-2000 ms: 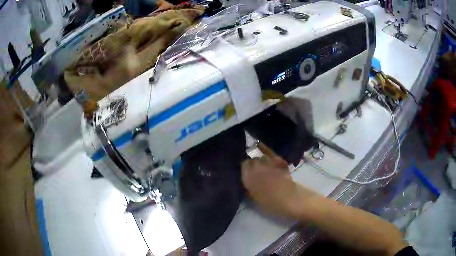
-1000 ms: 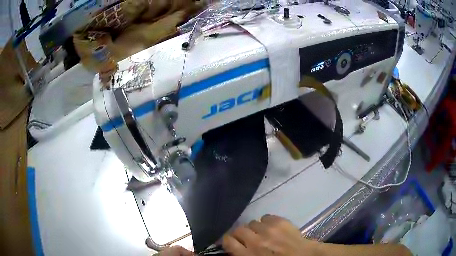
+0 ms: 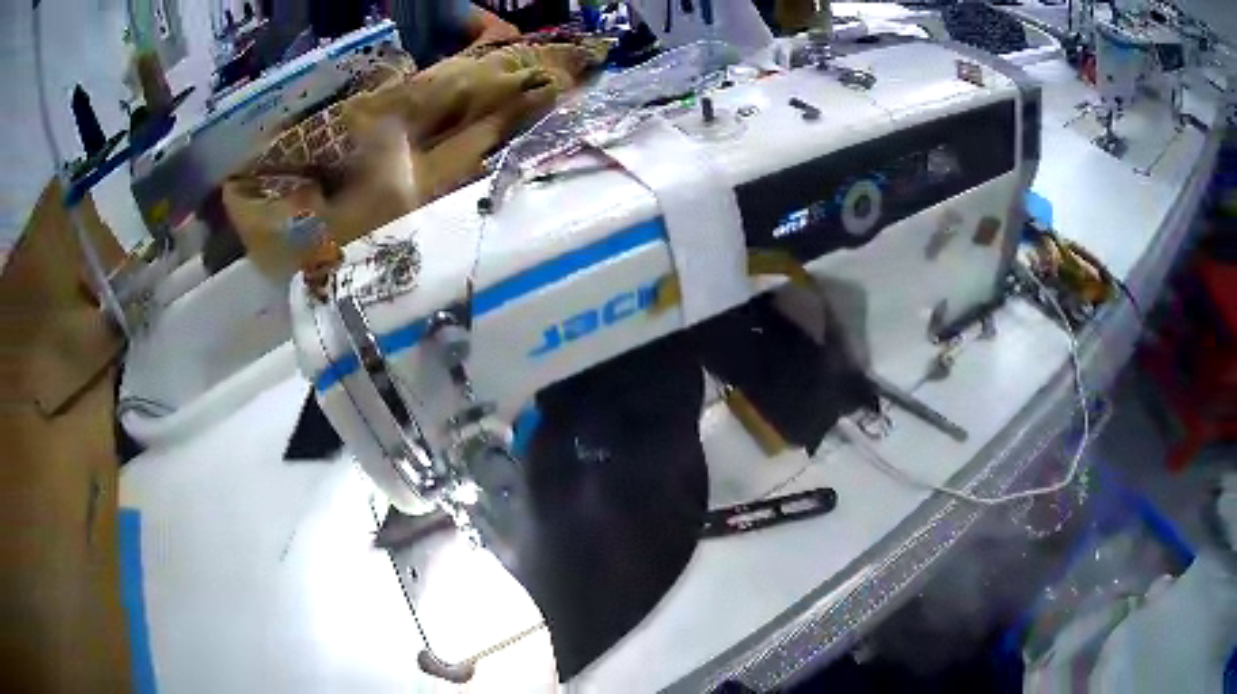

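Observation:
Neither of my hands is in view. A black cut piece with a curved edge (image 3: 617, 502) lies on the white table, partly under the arm of the Jack sewing machine (image 3: 543, 292); it has small pale marks. Its left edge is beside the brightly lit needle area (image 3: 461, 508). A slim black slotted tool (image 3: 771, 513) lies on the table with its left end against the black piece. More black material (image 3: 780, 359) lies under the right part of the machine arm, with a tan strip (image 3: 757, 420) beside it.
A thin grey metal rod (image 3: 923, 410) and a looped white cord (image 3: 1078, 420) lie at the right. Brown cloth (image 3: 448, 115) and clear plastic (image 3: 597, 115) are behind the machine. A large brown sheet (image 3: 61, 515) borders the table's left side. A ruler-marked edge (image 3: 868, 597) runs along the front.
The hands seen at the front of the table have left the picture. The slotted black tool now shows beside the black piece. The view has shifted, and the black piece stays beside the needle area.

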